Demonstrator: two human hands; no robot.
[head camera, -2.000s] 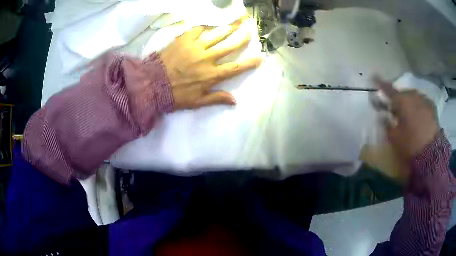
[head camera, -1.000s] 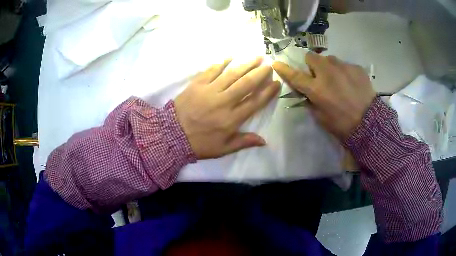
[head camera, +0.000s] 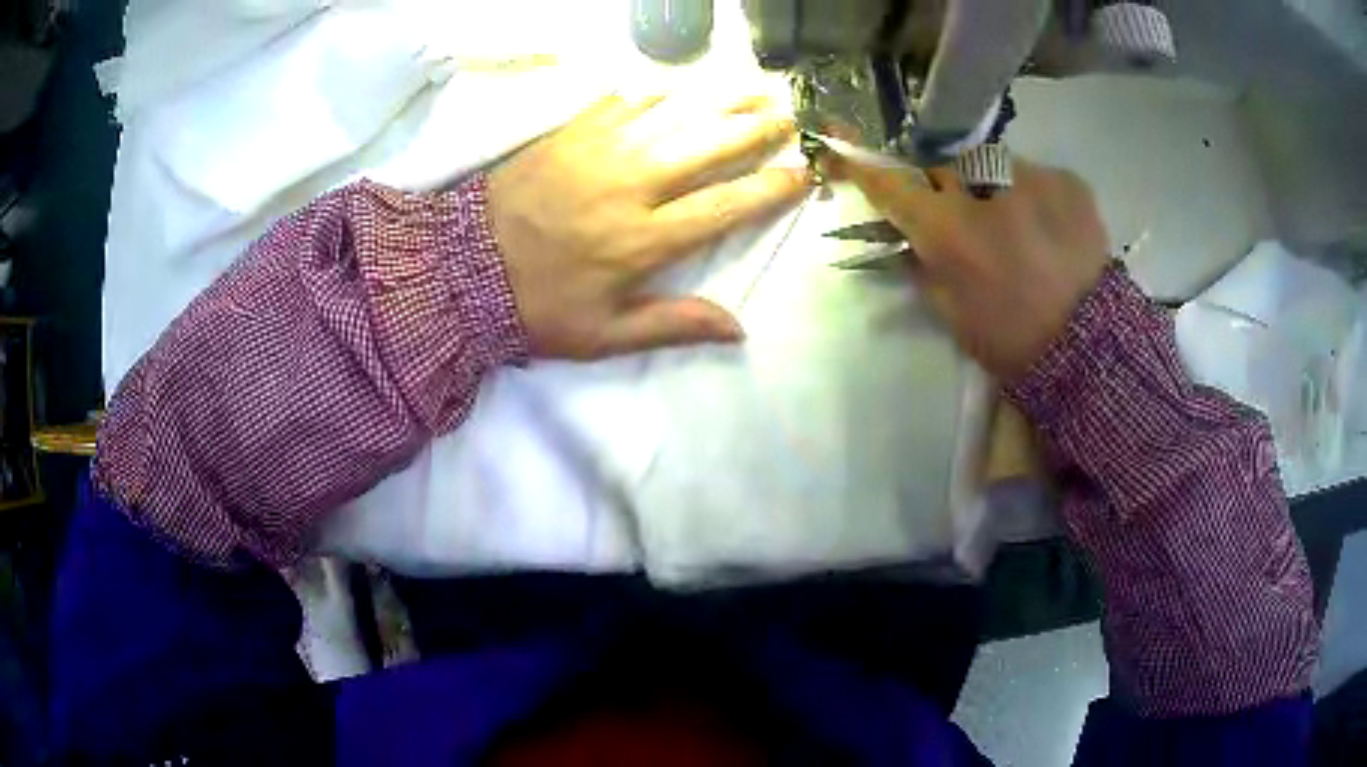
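Note:
White fabric (head camera: 810, 435) lies over the machine table and hangs at its front edge. My left hand (head camera: 645, 232) lies flat on the fabric, fingers spread, fingertips left of the presser foot (head camera: 811, 147). My right hand (head camera: 997, 247) is just right of the foot, index fingertip beside it. It holds thread snips (head camera: 867, 244), whose two dark pointed blades stick out to the left below the fingers; the handle is hidden by the hand. A thin thread runs from near the needle down to my left thumb.
The machine head (head camera: 975, 68) with ridged knobs (head camera: 985, 167) overhangs the right hand. A tan card (head camera: 1015, 450) lies by the right sleeve. White pieces (head camera: 1274, 337) lie at right, more white fabric (head camera: 285, 113) at upper left. A yellow rail (head camera: 68, 438) is at far left.
My left hand has moved up and left, away from the front edge. My right hand stays by the foot with the snips. The fabric's front part has shifted and shows a fold.

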